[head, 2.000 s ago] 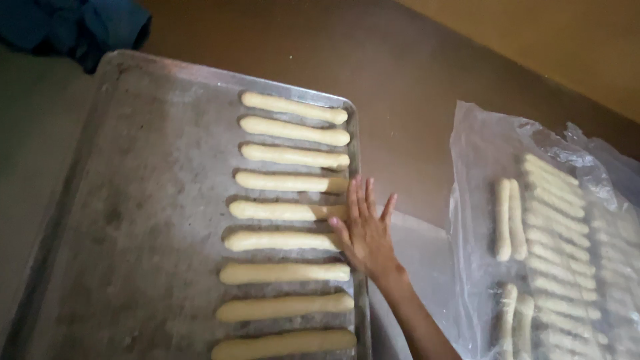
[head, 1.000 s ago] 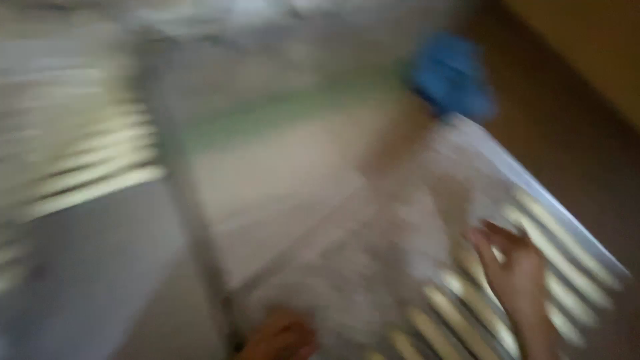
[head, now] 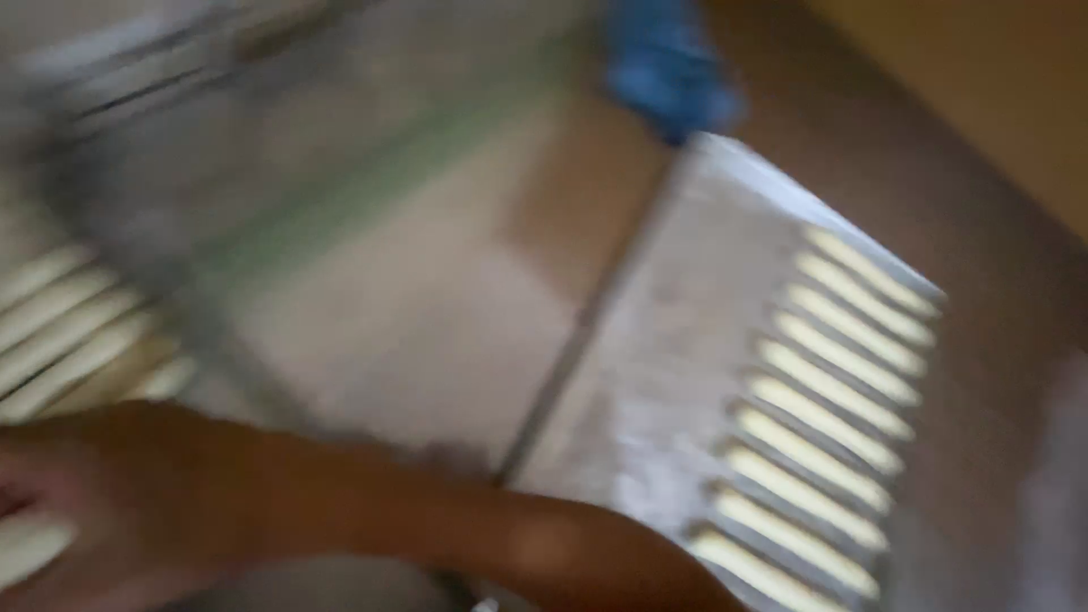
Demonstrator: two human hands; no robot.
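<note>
My right forearm reaches across the bottom of the head view, and my right hand (head: pixel 76 501) is at the lower left edge, blurred and partly cut off. A pale dough stick (head: pixel 30 548) lies against its fingers and appears gripped. Just above this hand are several more dough sticks (head: pixel 76 340) at the left edge, with a blurred brown patch among them that I cannot identify. At the right, a metal baking tray (head: pixel 680 280) bears a row of parallel dough sticks (head: pixel 816 425) along its far right side. I cannot make out my left hand.
A blue cloth or bag (head: pixel 671 76) sits by the tray's upper corner. Left of the tray is a blurred pale surface (head: pixel 408 340) with a green band (head: pixel 399 178) across it. A brown wall (head: pixel 977 76) fills the upper right corner.
The view has swung left since the oldest frame. My right hand, over the tray's dough sticks one second ago, is now at the far left by other dough sticks.
</note>
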